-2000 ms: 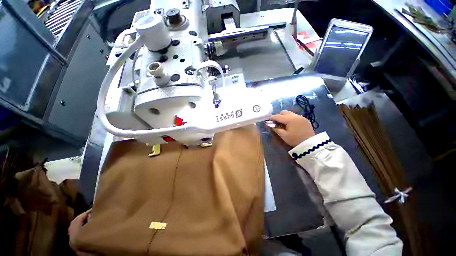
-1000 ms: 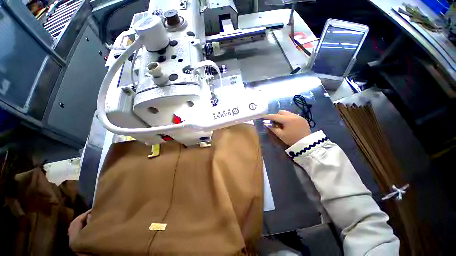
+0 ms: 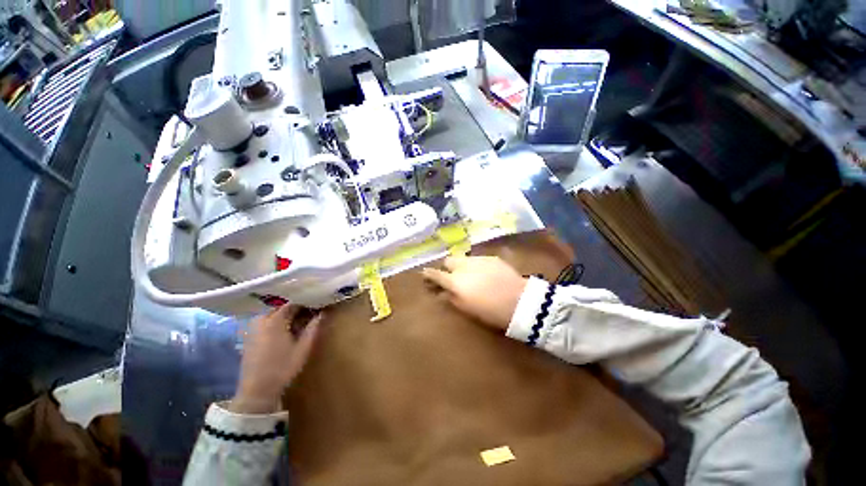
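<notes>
The brown fabric piece (image 3: pixel 408 389) lies over the table front, its upper edge under the machine head, with a small pale-yellow tab (image 3: pixel 497 456) low on it. The yellow template clamp (image 3: pixel 379 294) shows at the cloth's upper edge beside the sewing lamp. My left hand (image 3: pixel 275 351) is at the cloth's upper left edge below the machine head, its fingertips partly hidden; its grip cannot be told. My right hand (image 3: pixel 480 288) lies on the cloth just right of the clamp, fingers pointing left; whether it pinches cloth or holds snips cannot be told.
The white machine head (image 3: pixel 256 228) and curved sewing lamp (image 3: pixel 380 237) stand above the cloth. A white-framed screen (image 3: pixel 564 100) stands behind the table. A bundle of brown cut pieces (image 3: pixel 646 247) lies at right. Brown cloth (image 3: pixel 57 427) hangs at lower left. Black cord (image 3: pixel 571 275) shows by my right cuff.
The brown fabric has shifted right and turned. My left hand has moved up from the cloth's lower left to the machine head. My right hand has moved left onto the cloth. The clamp shows more.
</notes>
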